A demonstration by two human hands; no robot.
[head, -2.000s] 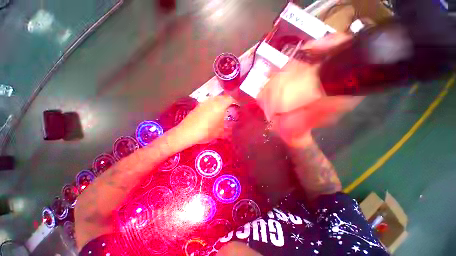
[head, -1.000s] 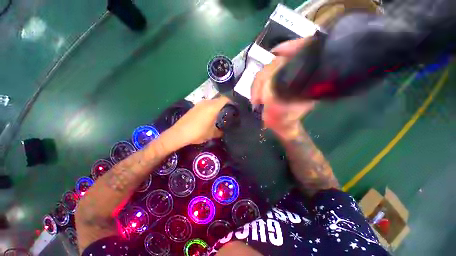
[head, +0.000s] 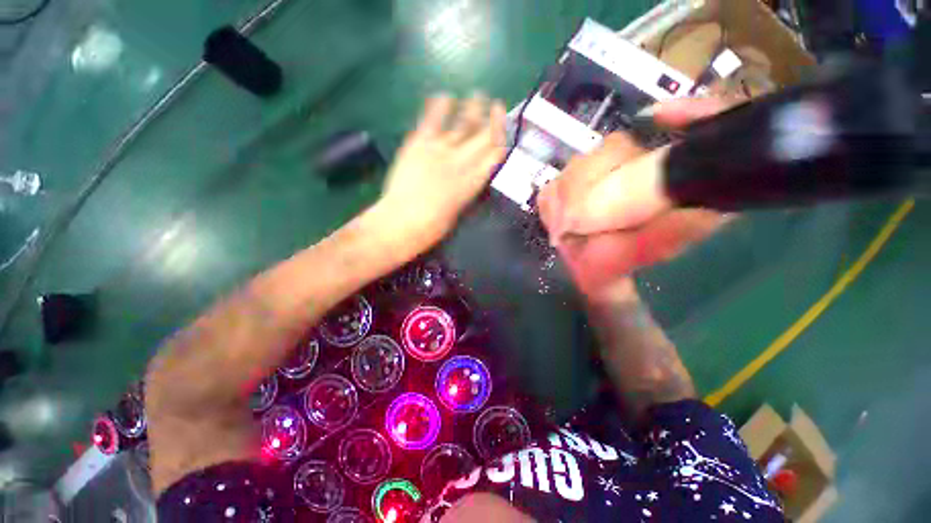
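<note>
My left hand (head: 444, 169) reaches over the far rail beside the screw feeder, its back towards the camera. Its fingers look slightly curled and blurred, and I cannot see whether a unit is under them. My right hand (head: 613, 209) is closed around the black electric screwdriver (head: 796, 148), whose long body runs to the upper right, blurred. The driver tip is not clear. The white and black screw feeder (head: 556, 128) stands between the hands. Below my left forearm are rows of round units; one glows magenta (head: 412, 420), one blue (head: 463, 383), one red (head: 428, 333), others unlit.
An open brown carton (head: 781, 46) with cables is behind the feeder. A black cylinder (head: 243, 61) lies on the green at upper left, a blurred dark one (head: 350, 158) nearer, another dark piece (head: 66, 317) at left. A small open carton (head: 796, 460) is on the floor at lower right.
My left hand has moved up and away from the worktop to the rail; the black unit it held and the one standing on the rail no longer show. My right hand still holds the screwdriver.
</note>
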